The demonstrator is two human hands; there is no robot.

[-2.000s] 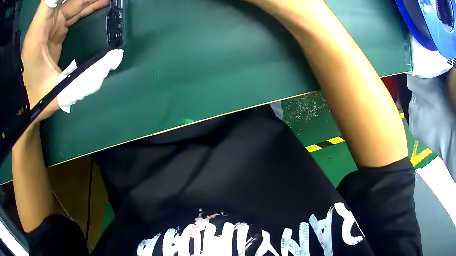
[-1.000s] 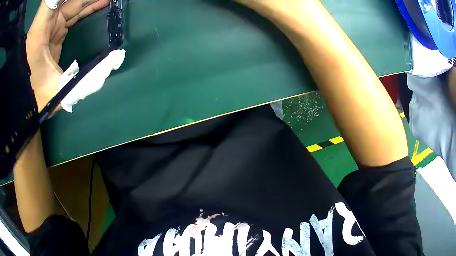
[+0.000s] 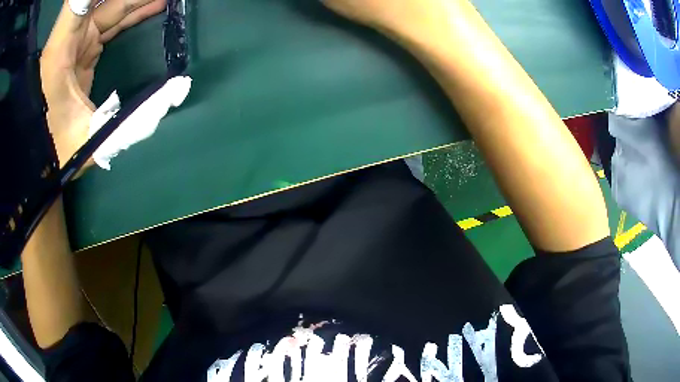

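My left hand (image 3: 74, 89) is at the upper left, its upper part cut off by the top edge. White finger cots cover the thumb (image 3: 142, 127) and one fingertip. The hand holds a black phone middle frame (image 3: 177, 37); the thumb is at its corner. The frame's long dark side crosses the thumb and wrist towards the left edge, blurred, and its upper end is cut off. My right forearm (image 3: 507, 127) reaches up over the mat; my right hand is beyond the top edge and out of view.
The dark-green mat (image 3: 298, 104) ends in a pale edge before my black shirt. A blue reel (image 3: 641, 45) is at the upper right, above white material (image 3: 641, 93). Part of a person in grey-white clothing (image 3: 645, 164) shows at the right.
My right forearm has shifted slightly left at the top. The frame in my left hand has tilted slightly, and the thumb has moved slightly right and down.
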